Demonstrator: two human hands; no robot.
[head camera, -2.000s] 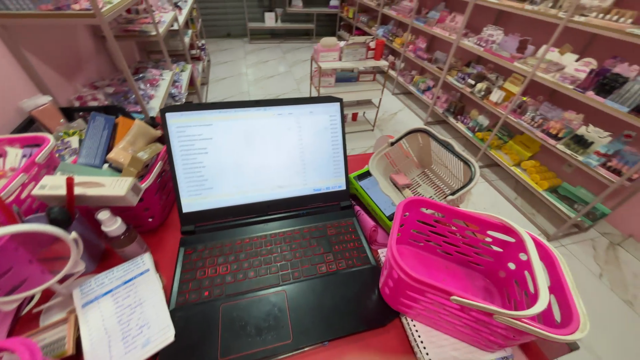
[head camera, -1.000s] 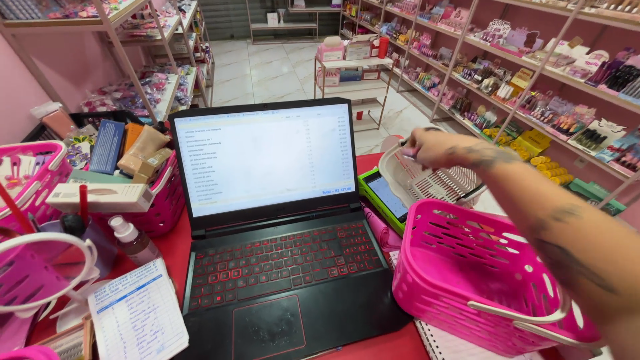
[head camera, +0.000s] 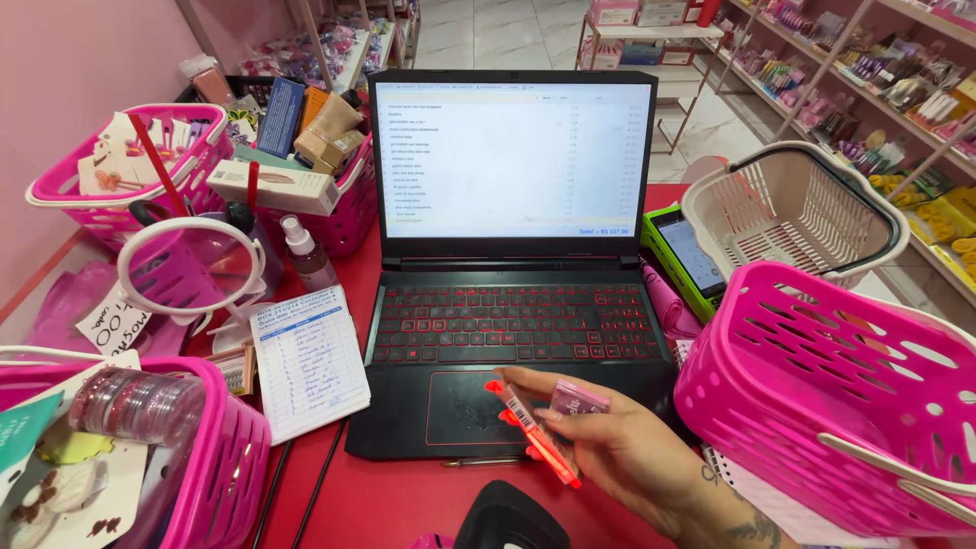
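My right hand (head camera: 621, 450) is over the front right of the laptop's palm rest. It holds a small clear tube with a barcode (head camera: 526, 427), lit red, and a small pink package (head camera: 579, 398) behind it. A black barcode scanner (head camera: 512, 518) shows at the bottom edge, its head just below the tube; what supports it is out of view. My left hand is not in view. The laptop (head camera: 518, 320) stands open with a list on its screen. Left of it lies a handwritten pad (head camera: 311, 366); a pen (head camera: 482, 463) lies along its front edge.
Pink baskets full of goods (head camera: 236, 457) stand at the left, beside a spray bottle (head camera: 307, 252) and a round white-framed mirror (head camera: 191, 224). At the right are a pink basket (head camera: 823, 381), a beige basket (head camera: 709, 206) and a green-framed device (head camera: 690, 248). Stocked shelves (head camera: 846, 69) stand beyond.
My right hand has come from the beige basket to the front of the laptop, now holding the tube and the pink package. The scanner has come into view, and the view has tilted down.
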